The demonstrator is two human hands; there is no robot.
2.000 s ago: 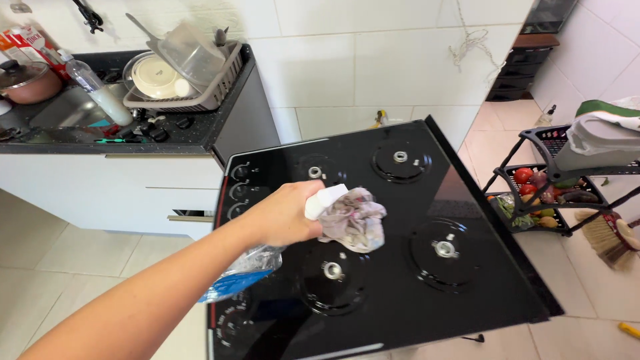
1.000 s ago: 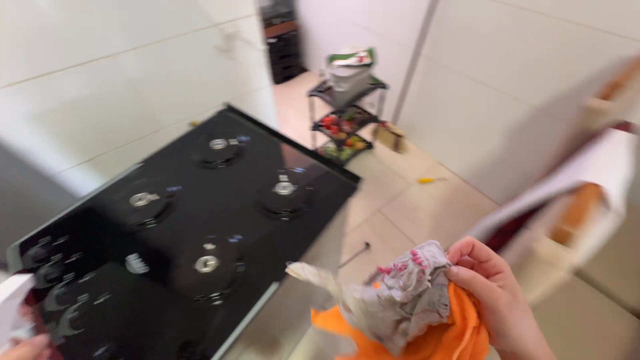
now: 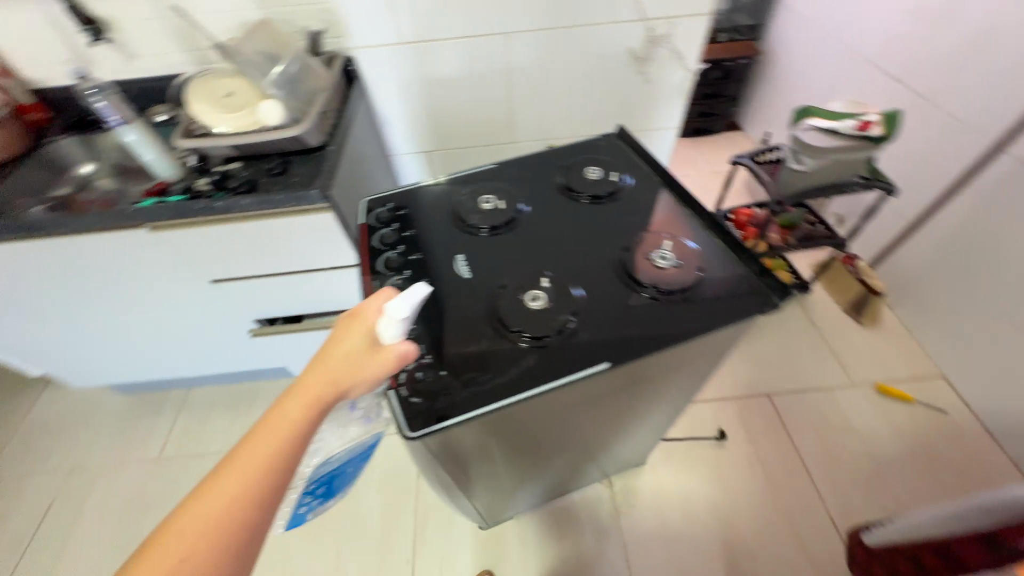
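My left hand (image 3: 364, 352) grips the neck of a clear spray bottle (image 3: 340, 464) with a white trigger head (image 3: 402, 314) and a blue label. The bottle hangs beside the front left corner of a black glass-topped gas stove (image 3: 592, 224). The trigger head is over the row of control knobs (image 3: 390, 238). On the stove top are several burner bases, without grates or caps. My right hand is out of view, and no cloth shows.
Left stands a counter with a sink and a dish rack (image 3: 256, 144) of dishes. A tiered black rack (image 3: 808, 192) of produce is at the right. On the floor lie a yellow-handled screwdriver (image 3: 908, 396), a brush (image 3: 852, 288) and a thin dark rod (image 3: 696, 438).
The view has swung back left from the right side. The right hand, seen with a greyish and an orange cloth one second ago, has left the view. The left hand and bottle are fully visible again.
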